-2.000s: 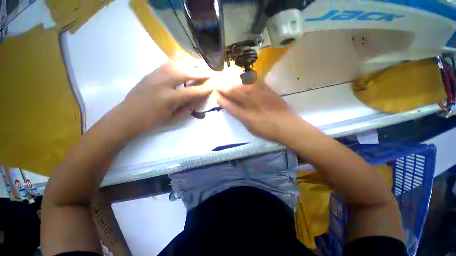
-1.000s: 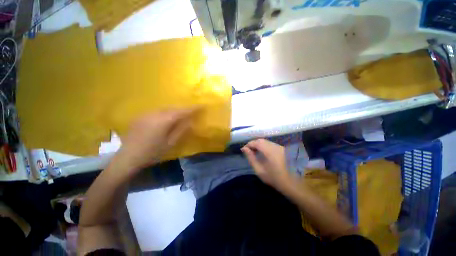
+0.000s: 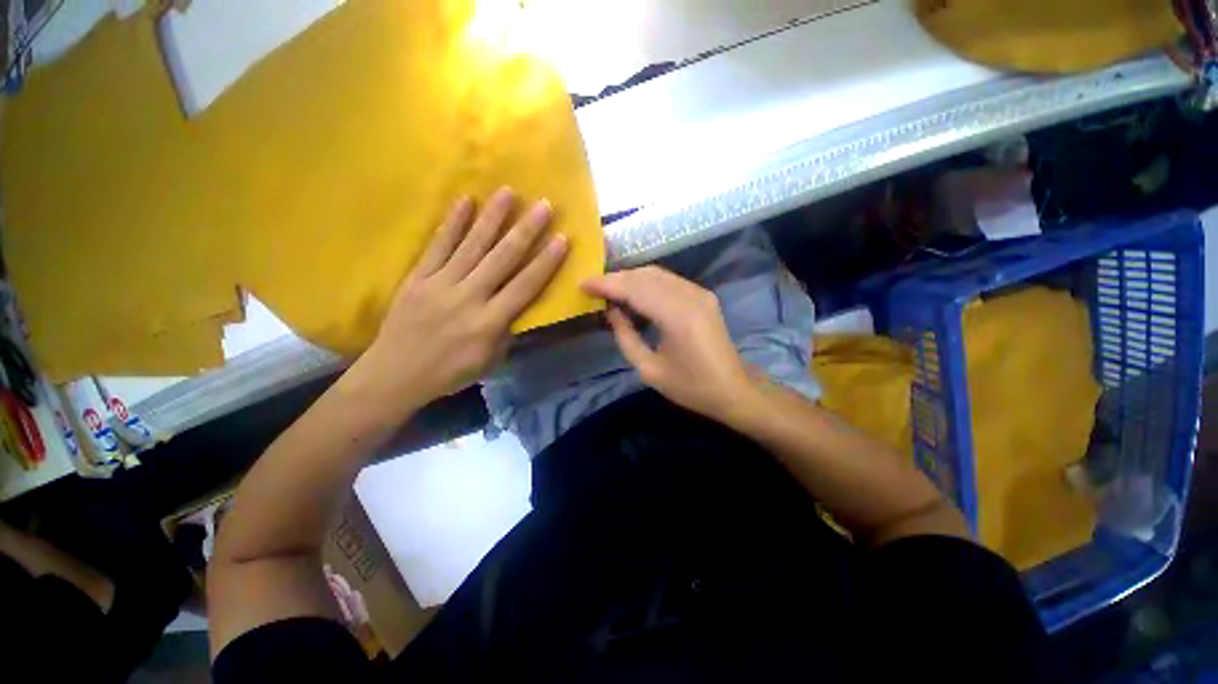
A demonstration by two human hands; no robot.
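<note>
A mustard-yellow fabric panel point(image 3: 361, 174) lies flat on the white table, its front edge hanging slightly over the table's edge. My left hand point(image 3: 468, 287) lies on the panel with its fingers spread and pointing up and right. My right hand point(image 3: 675, 327) pinches the panel's near right corner between thumb and finger. The upper part of the panel is washed out by bright light; the needle is out of the picture. The panel's left side overlaps a stack of yellow cut pieces point(image 3: 107, 267).
A blue slotted basket point(image 3: 942, 388) with yellow pieces stands at the right. A yellow pile point(image 3: 1055, 30) lies at the upper right of the white table point(image 3: 788, 114). White tubes point(image 3: 107, 421) and red-handled scissors point(image 3: 20, 430) are at the left edge. Another person's arm point(image 3: 54, 568) shows at lower left.
The view has tilted down, and the machine head has left it. My left hand has settled flat on the panel. My right hand, empty one second ago, has taken the panel's corner.
</note>
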